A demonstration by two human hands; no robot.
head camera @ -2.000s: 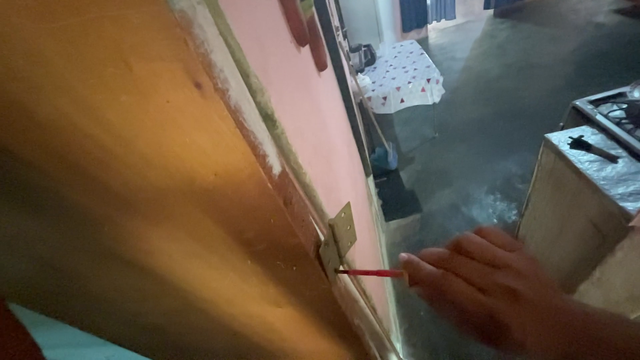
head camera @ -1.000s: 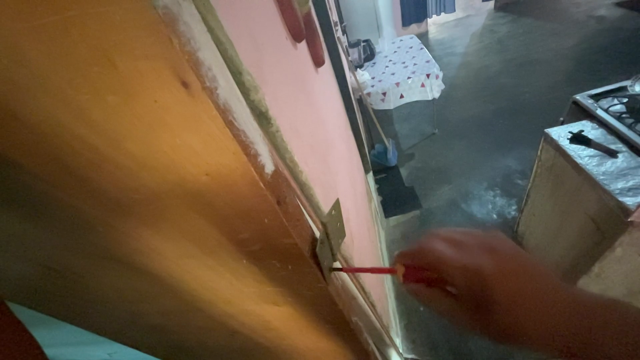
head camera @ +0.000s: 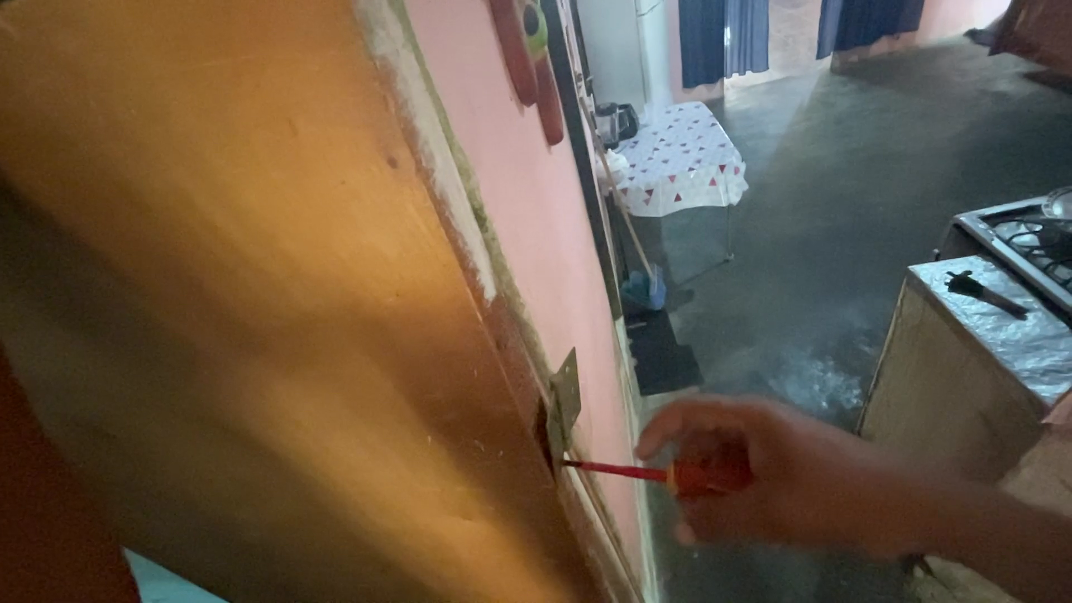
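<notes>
My right hand is around the red handle of a screwdriver, its index finger lifted off the handle. The red shaft points left, and its dark tip meets the lower part of a metal hinge. One hinge leaf lies at the edge of the wooden door; the other sticks out toward the pink wall and shows small holes. Whether the tip sits in a screw cannot be told. My left hand is not in view.
A pink wall runs beside the door frame. Beyond it stand a table with a patterned cloth and a broom. At the right, a foil-covered cabinet top bears a dark-handled tool, next to a stove.
My right hand stays at the screwdriver while its fingers change position on the handle; the index finger is now raised. The screwdriver tip remains at the hinge.
</notes>
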